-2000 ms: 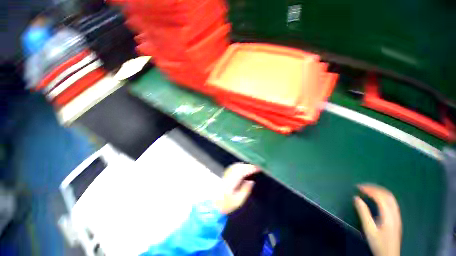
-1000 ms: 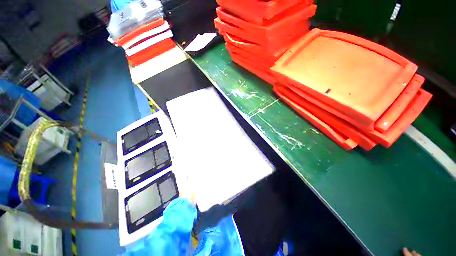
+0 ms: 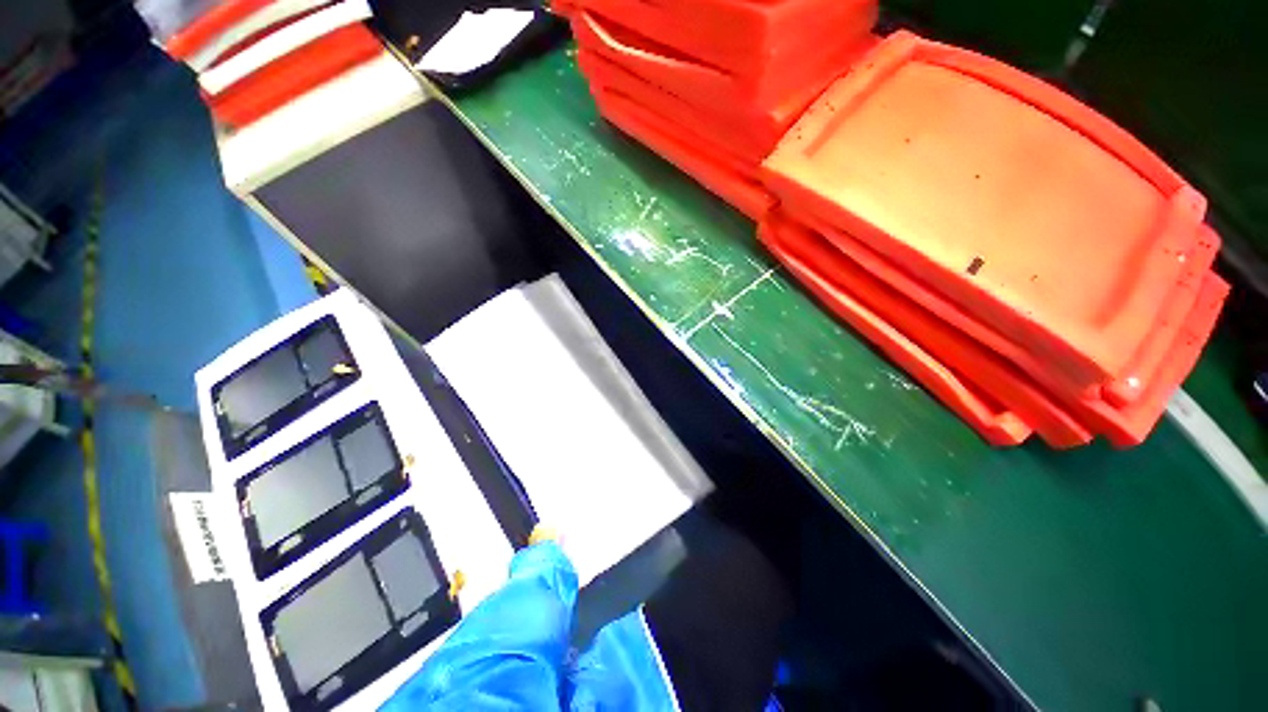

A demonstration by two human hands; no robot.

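A white foam tray (image 3: 378, 365) lies at the lower left with three tablet units in its cut-outs; the middle tablet unit (image 3: 323, 487) shows silver-grey panels in a black frame. Beside it is a stack of white sheets (image 3: 556, 417) on the black shelf. My left hand (image 3: 544, 536) is mostly hidden by its blue sleeve; only a bit of fingers shows at the gap between foam tray and sheets, and its grip cannot be made out. My right hand is not in view, apart from a possible faint blurred tip at the bottom right edge.
Orange trays (image 3: 973, 181) are stacked on the scratched green bench (image 3: 834, 459), with a taller orange stack behind. A black lower shelf (image 3: 403, 209) runs along the bench. White and orange layers (image 3: 299, 84) stand at the upper left. The blue floor (image 3: 153, 278) has a yellow-black line.
The view has shifted, with the foam tray and its tablet units closer. A dark gap now shows between the foam tray and white sheets. My right hand has left the bench area in view.
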